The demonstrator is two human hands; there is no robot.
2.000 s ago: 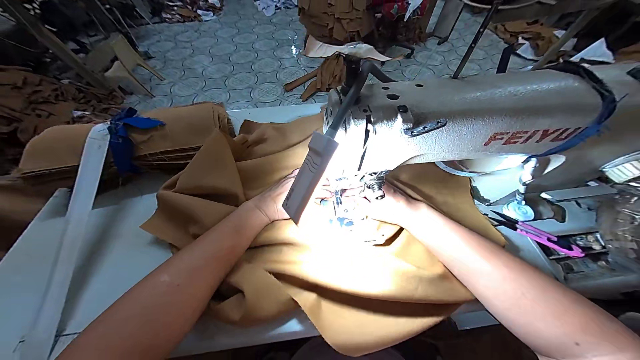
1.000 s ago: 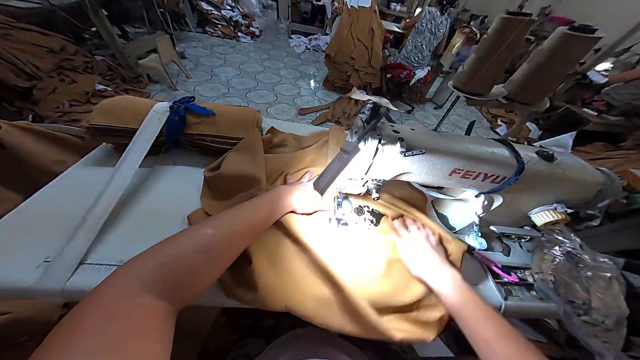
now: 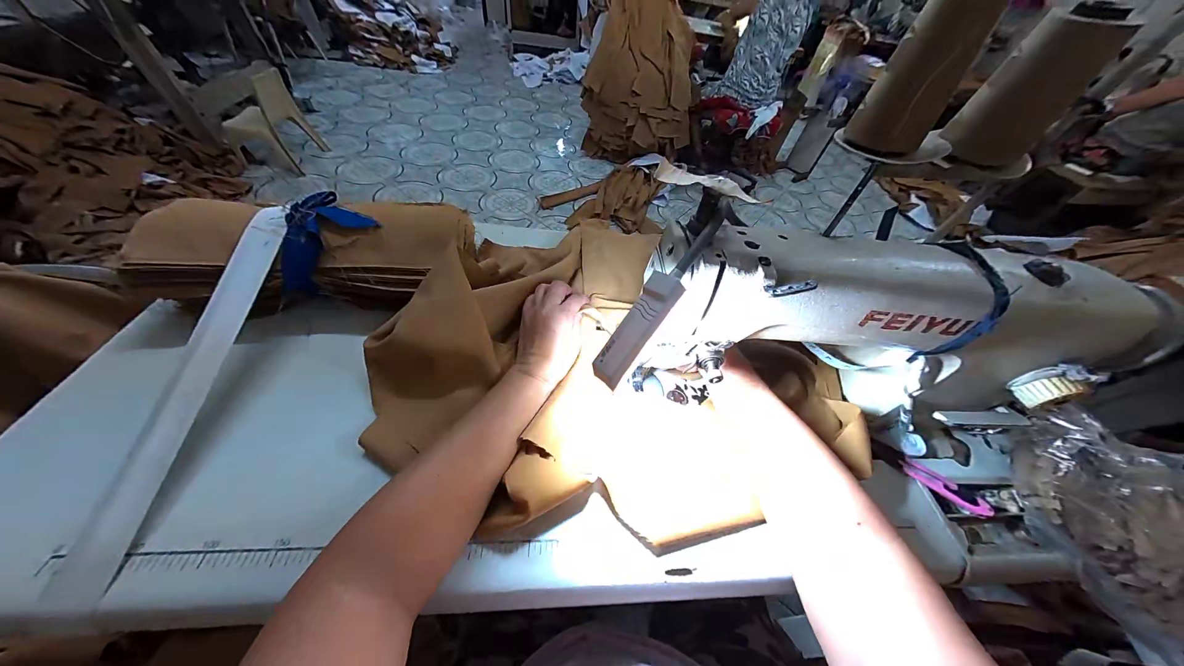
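Observation:
Tan fabric (image 3: pixel 435 370) lies bunched under and around the head of a Feiyue-type industrial sewing machine (image 3: pixel 832 287). My left hand (image 3: pixel 552 328) is closed on a fold of this fabric, left of the machine's needle area. Beside the presser foot area (image 3: pixel 680 384), my right hand (image 3: pixel 735 370) reaches in on the right side; its fingers are partly behind the machine parts and washed out by glare, so its hold cannot be told. A slim lamp or bar-shaped attachment (image 3: pixel 638 328) hangs in front of the machine head.
A stack of tan fabric pieces (image 3: pixel 370 250) with a blue tie (image 3: pixel 303 240) lies at the table's back left, near a white strip (image 3: pixel 185 398). Pink-handled snips (image 3: pixel 948 488) and a clear plastic bag (image 3: pixel 1101 518) are at right. Large thread cones (image 3: pixel 925 83) stand behind the machine.
My left hand has moved left, away from the needle area, onto a fabric fold. My right hand, flat on the fabric a second ago, is now beside the needle area. The fabric's front edge has shifted.

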